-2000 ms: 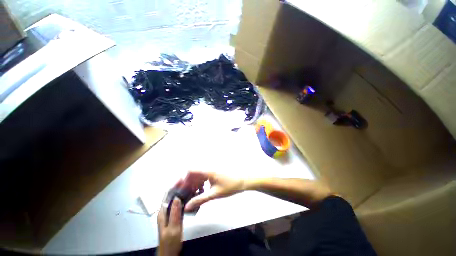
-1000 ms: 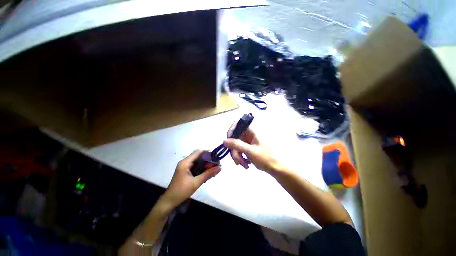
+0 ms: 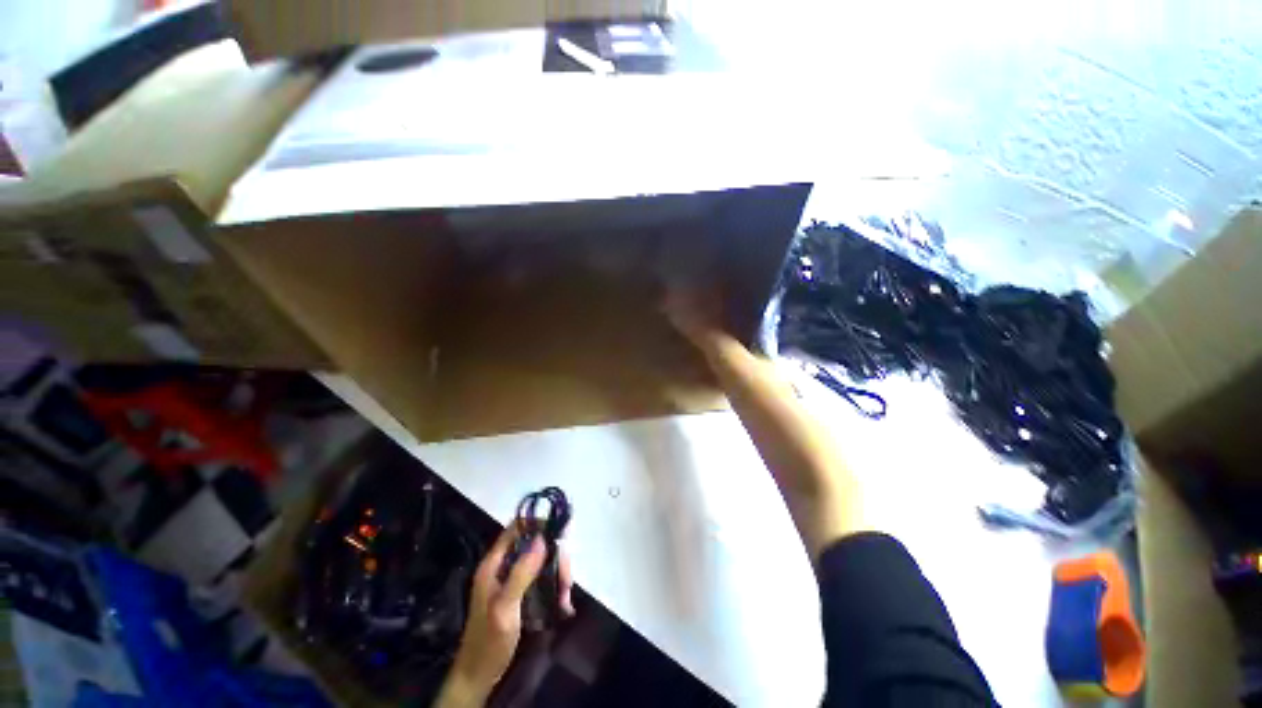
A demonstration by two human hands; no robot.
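A looped black charging cable stands up out of my left hand, just past the white table's edge. My left fingers are closed around it; whether a device is also in the palm is hidden. My right hand reaches into the open left carton, which lies on its side with its mouth towards me. The hand is dim and blurred there, so its grip cannot be told. The cable pile lies at the right on clear plastic, with one small cable loop beside it.
An orange-and-blue ring stands on the white table by the right carton. A floor carton of black units, some lit orange, is below the table's left edge. A blue bag and a red-orange item are at lower left.
The view has turned left. My right hand has left my left hand and moved into the left carton. The looped cable, between both hands before, is now held in my left hand.
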